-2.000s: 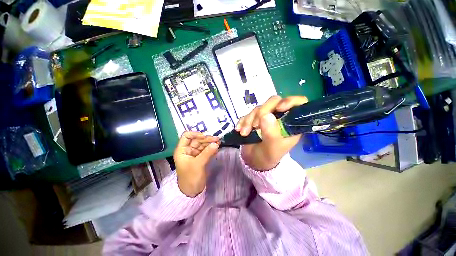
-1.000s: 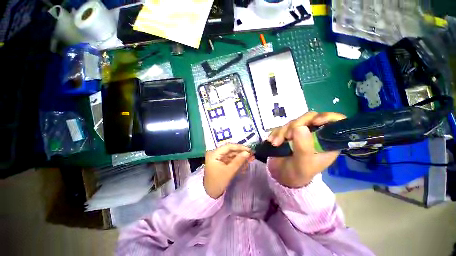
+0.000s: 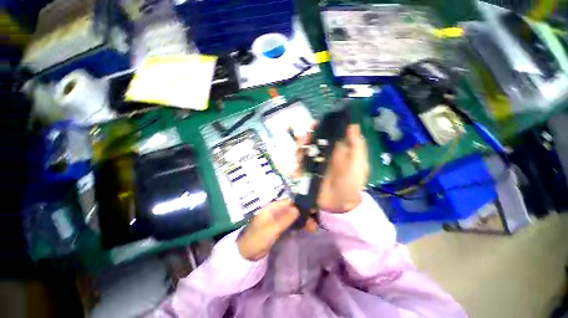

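Observation:
The frame is blurred. My right hand [image 3: 345, 177] is wrapped around a thick black handheld tool [image 3: 330, 133], which stands steeply tilted in front of me. My left hand [image 3: 268, 230] has its fingers closed at the tool's lower end; the tip is hidden. Behind my hands, the open silver-white tablet housing [image 3: 244, 174] lies on a clear protective sheet [image 3: 215, 133] with its inner parts showing. A display assembly [image 3: 286, 124] with a white back lies right of it, partly hidden by my right hand and the tool.
Two black glossy slabs lie left of the housing, the nearer one [image 3: 168, 180] beside a darker one [image 3: 116, 211]. Blue bins [image 3: 464, 186] stand at the right. A yellow sheet [image 3: 171, 81], a tape roll [image 3: 271, 46] and a white roll [image 3: 75, 90] are at the back.
The view has shifted. The tool has swung from lying sideways, pointing left, to a steep upright tilt, still in my hands. The housing and screens lie as before.

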